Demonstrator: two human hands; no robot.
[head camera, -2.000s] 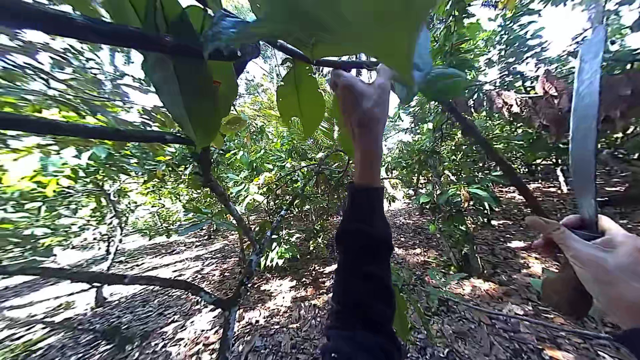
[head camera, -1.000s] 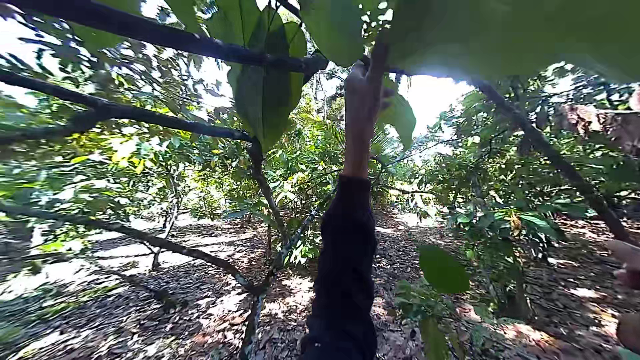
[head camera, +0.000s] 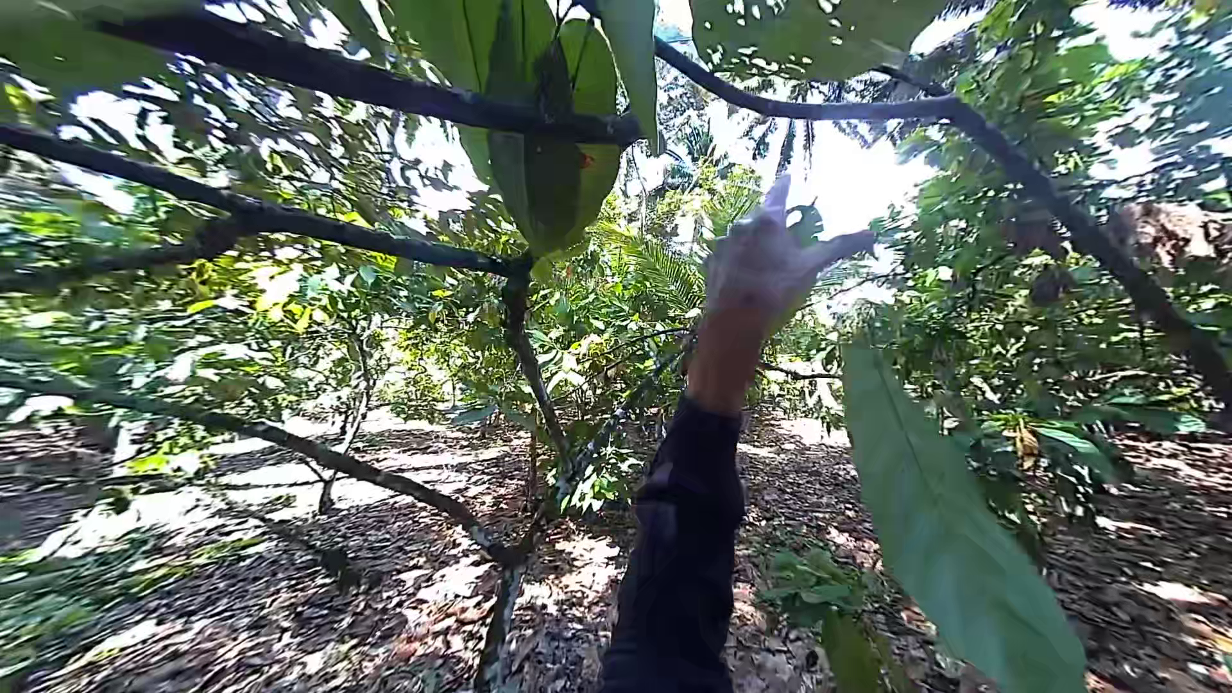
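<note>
My left hand (head camera: 765, 260), in a dark long sleeve, is raised to the right of the middle, blurred, with its fingers apart and nothing seen in it. Above it a thin bent branch (head camera: 818, 111) crosses the view. To the left, a thick dark branch (head camera: 385, 91) ends in a blunt tip, with large green leaves (head camera: 549, 183) hanging around it. A long green leaf (head camera: 948, 520) hangs close to the camera, right of my sleeve. My right hand is out of view, and no blade shows.
Forked branches (head camera: 337, 231) reach in from the left. A slim trunk (head camera: 502, 606) with a low side limb (head camera: 318, 452) stands left of the middle. A slanting limb (head camera: 1088, 226) is on the right. Dry leaf litter (head camera: 385, 597) covers the ground among leafy trees.
My left hand has come away from the branch it was touching overhead, and its fingers have spread. My right hand, which held a long blade two seconds ago, has left the view.
</note>
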